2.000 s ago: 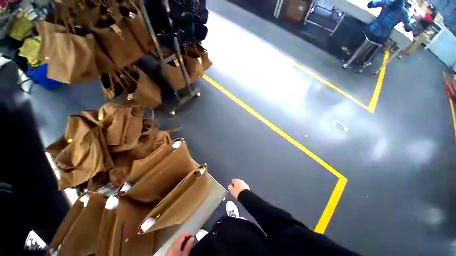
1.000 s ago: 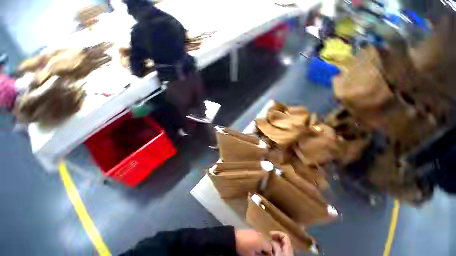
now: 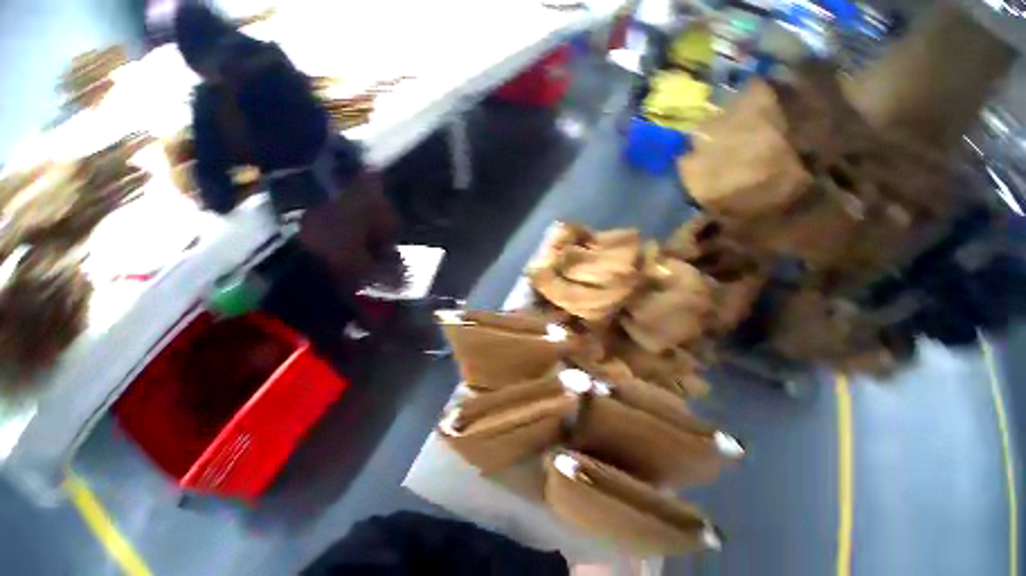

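Observation:
Brown flap-style bag panels or bags (image 3: 636,433) with white spots at their corners stand on a white-topped trolley (image 3: 461,484) in front of me. A crumpled heap of soft brown totes (image 3: 596,270) lies behind them. My black left sleeve crosses the bottom edge. A sliver of skin, apparently my left hand (image 3: 613,568), shows at the edge below the bags; its fingers are cut off. My right hand cannot be made out.
A red crate (image 3: 231,411) stands under the long white table (image 3: 242,242) at left. A person in dark clothes (image 3: 259,124) stands at that table. Brown bags hang at upper right (image 3: 748,152), near a blue bin (image 3: 655,144). Yellow floor lines (image 3: 844,473) run at both sides.
The view has swung left from the open floor to the white table and red crate, then shifted slightly. The hand seen in front of the bags has dropped almost out of the picture.

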